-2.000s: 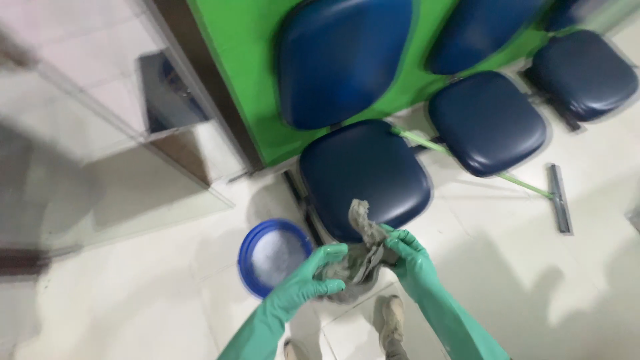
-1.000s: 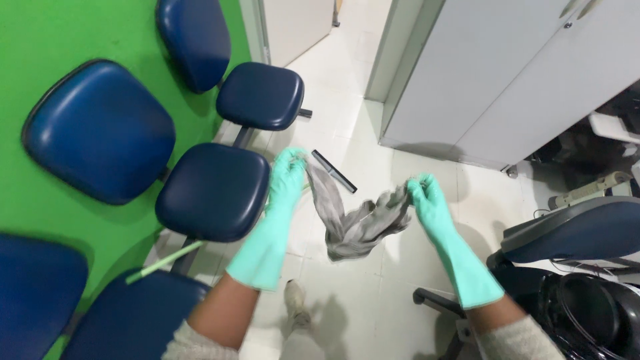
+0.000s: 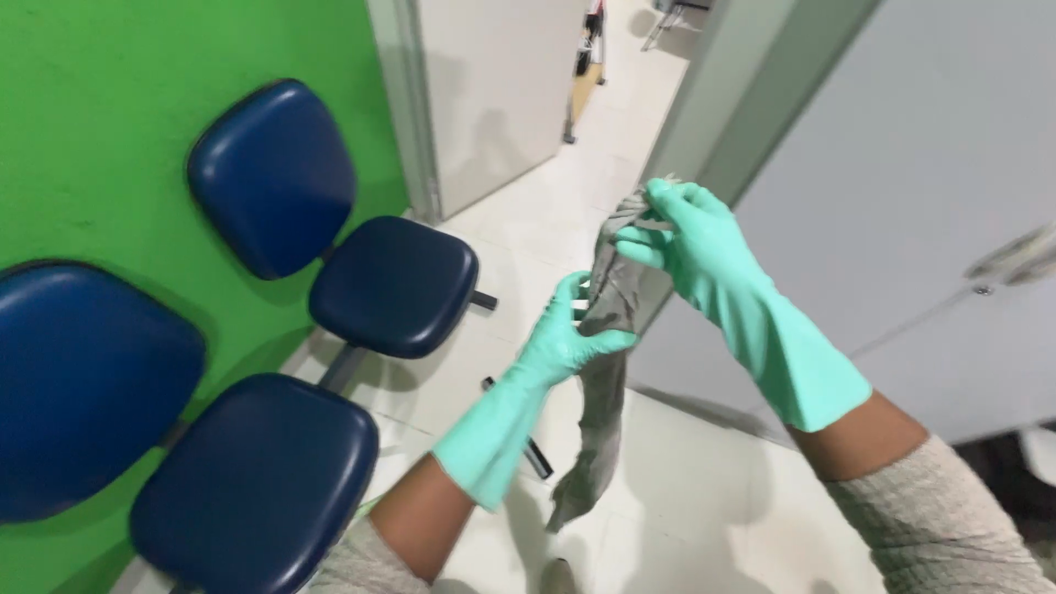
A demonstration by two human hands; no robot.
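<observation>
A damp-looking grey cloth [image 3: 606,379] hangs in a long, bunched strip in front of me. My right hand [image 3: 689,231], in a green rubber glove, pinches its upper end between thumb and fingers. Lower down, my left hand [image 3: 569,330], gloved alike, curls around the middle of the cloth, thumb in front and fingertips partly hidden behind it. The cloth's lower end dangles free above the floor. Behind my left forearm, a floor squeegee [image 3: 538,458] lies on the white tiles, partly covered by the glove.
Blue padded chairs on a shared metal beam, with a near seat [image 3: 256,487] and a farther seat [image 3: 394,285], line the green wall [image 3: 107,99] at left. A white door [image 3: 495,91] stands open ahead. A grey cabinet [image 3: 907,190] is at right. My shoe tip shows below.
The cloth, bunched between both hands two seconds ago and slung between them one second ago, now hangs lengthwise. My left hand has moved to its middle. The view has swung away from the blue bucket.
</observation>
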